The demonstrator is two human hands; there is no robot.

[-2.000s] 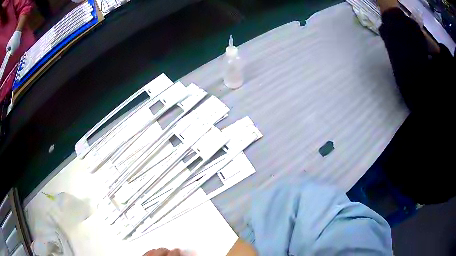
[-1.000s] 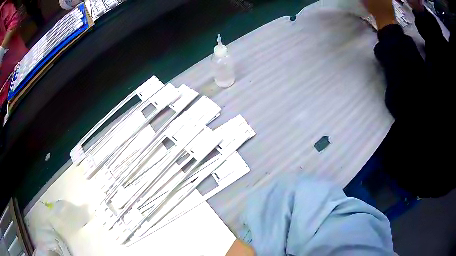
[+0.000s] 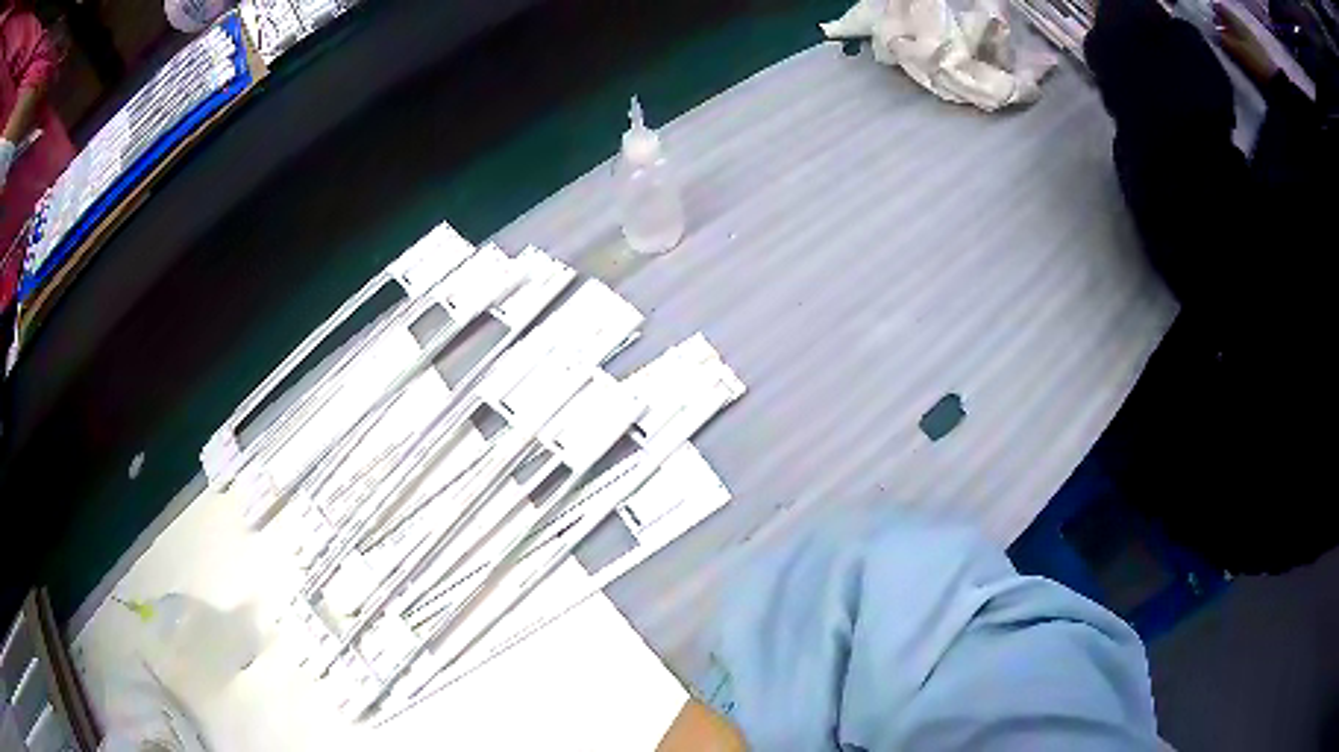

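Observation:
White insert frames [image 3: 485,441] lie fanned in an overlapping pile on the white board [image 3: 632,669], their upper ends over the grey tabletop. A squeeze bottle [image 3: 651,199] stands upright on the tabletop beyond the pile. A second bottle with a yellow-green tip [image 3: 206,629] lies at the left of the board, beside a whitish cloth [image 3: 132,705]. At the bottom edge, a blue sleeve and a small piece of bare wrist show on the right side; the hand itself is cut off. My left hand is not in view.
A dark scrap [image 3: 943,417] and a crumpled white cloth [image 3: 962,56] lie on the grey tabletop [image 3: 852,265]. A person in dark sleeves [image 3: 1234,294] is at the right. A dark green-black strip [image 3: 367,162] runs beyond the bench. Panels [image 3: 140,140] lie stacked at upper left, near another person.
Fingers seen at the bottom edge have left the picture. The person at the right has put down a crumpled cloth at the far table edge. The view has shifted slightly.

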